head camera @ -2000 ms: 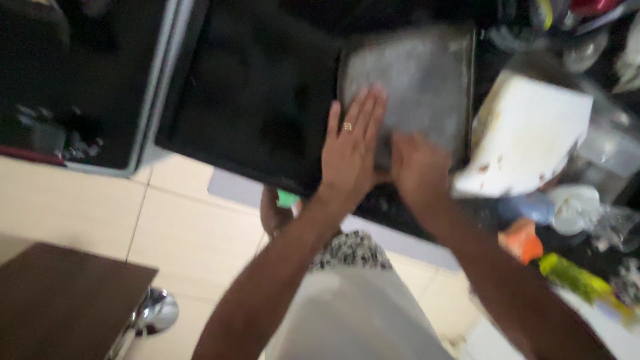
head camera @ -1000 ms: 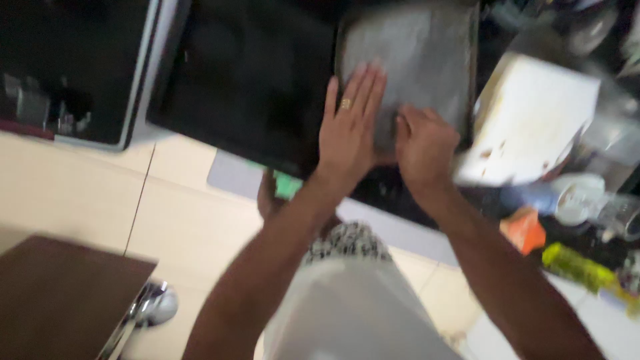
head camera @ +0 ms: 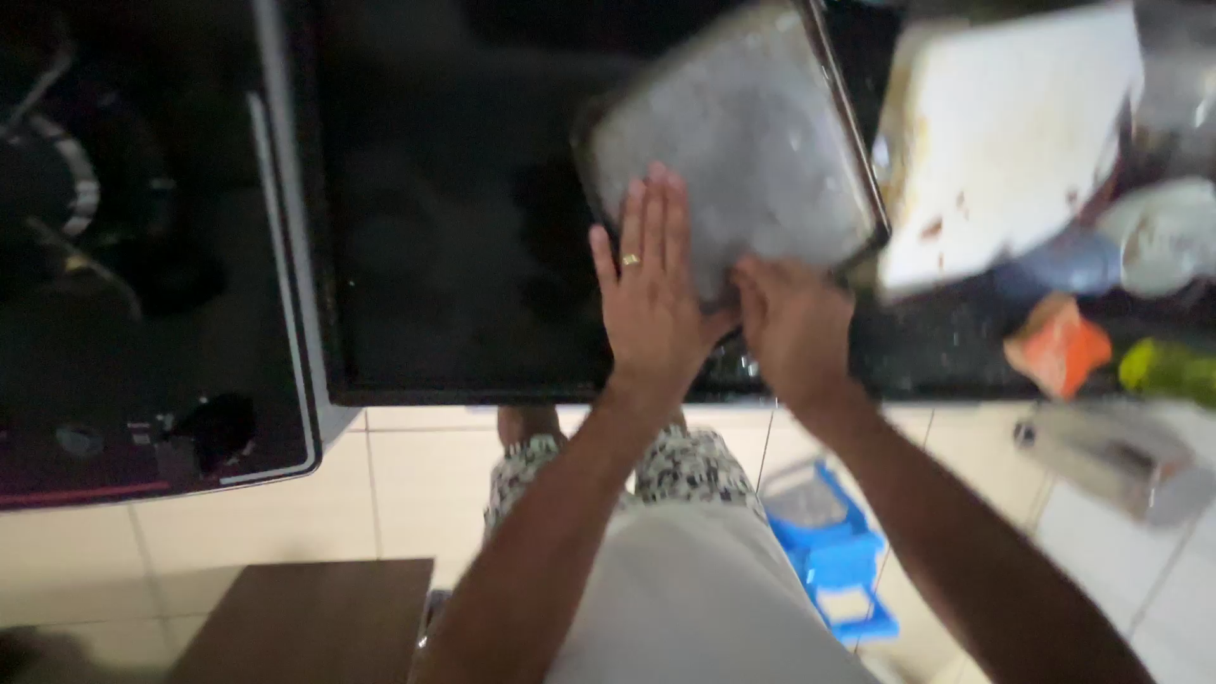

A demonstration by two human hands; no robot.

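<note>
A grey metal baking tray (head camera: 750, 133) lies tilted at an angle on the dark counter (head camera: 456, 266), its surface worn and dull. My left hand (head camera: 655, 285), with a ring on one finger, rests flat on the tray's lower left part, fingers stretched out. Against the tray's near edge my right hand (head camera: 793, 328) is curled, its fingertips bent down on the surface; whether it grips the edge or a small thing under the fingers cannot be made out.
A stained white board or box (head camera: 1016, 142) lies right of the tray. Farther right are a cloudy cup (head camera: 1168, 237), an orange item (head camera: 1059, 347) and a yellow-green packet (head camera: 1173, 370). A gas cooktop (head camera: 123, 247) stands left. Below are a brown surface (head camera: 313, 617) and a blue plastic stool (head camera: 836, 551).
The tray has turned to a slant relative to the counter edge. Both hands stay on it in much the same pose. The view has shifted, showing more of the cooktop.
</note>
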